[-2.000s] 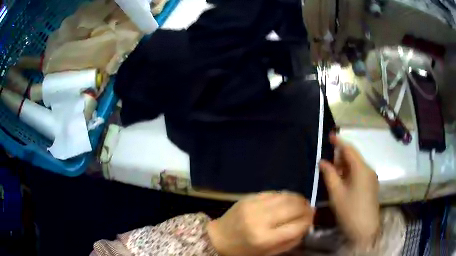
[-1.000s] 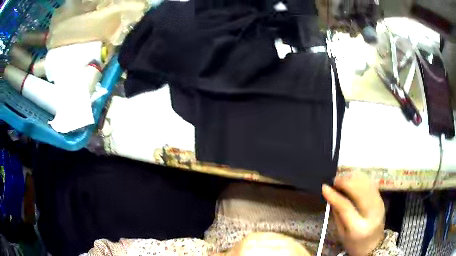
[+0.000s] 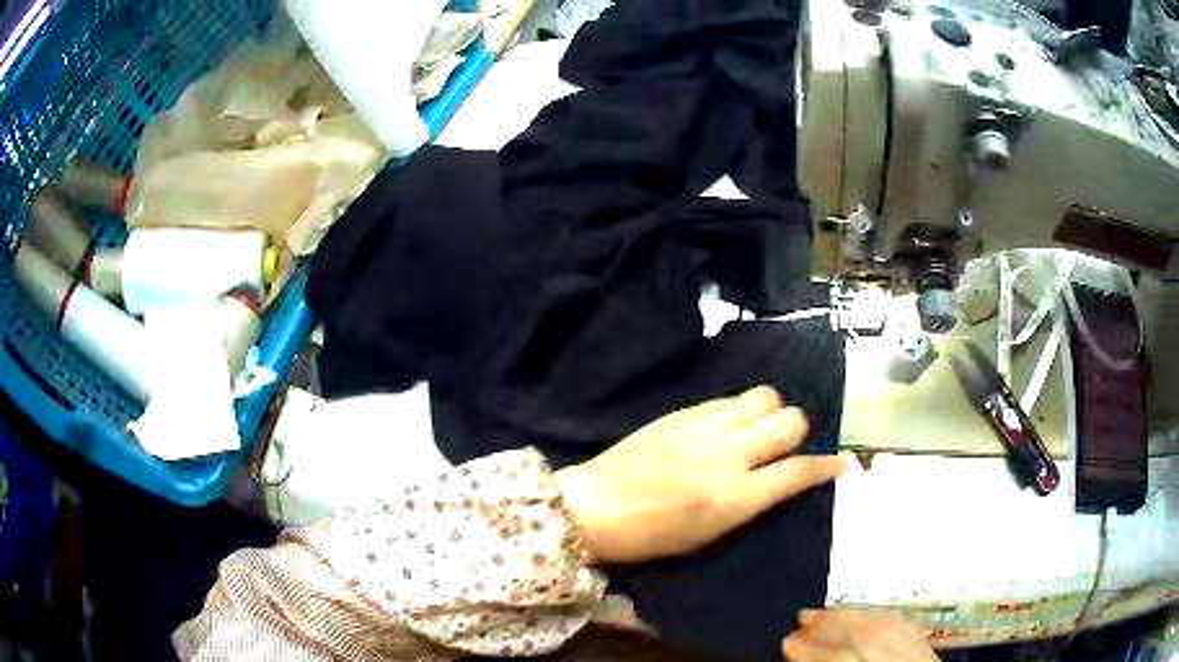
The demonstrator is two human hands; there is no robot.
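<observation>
Black garment piece [image 3: 517, 259] lies spread over the table, with its right edge running down from under the presser foot [image 3: 860, 310]. A short white tape [image 3: 795, 314] shows at the foot's left. My left hand [image 3: 698, 476] rests palm down on the cloth, fingers spread toward the right edge, holding nothing. My right hand [image 3: 864, 636] is at the bottom, cut off by the picture's edge, its fingertips at the cloth's lower right edge. Whether it grips the cloth is hidden. The sewing machine head [image 3: 957, 142] stands above.
Thread snips [image 3: 1015, 427] and a dark red phone-like object [image 3: 1109, 401] with a cord lie right of the needle. White strips [image 3: 1034, 330] lie beside them. A blue basket [image 3: 162, 479] at left holds thread cones [image 3: 104, 339] and beige fabric [image 3: 246, 168].
The view has shifted, showing more of the machine head. My left hand has moved up from the bottom edge onto the cloth. The long white tape along the right edge no longer shows.
</observation>
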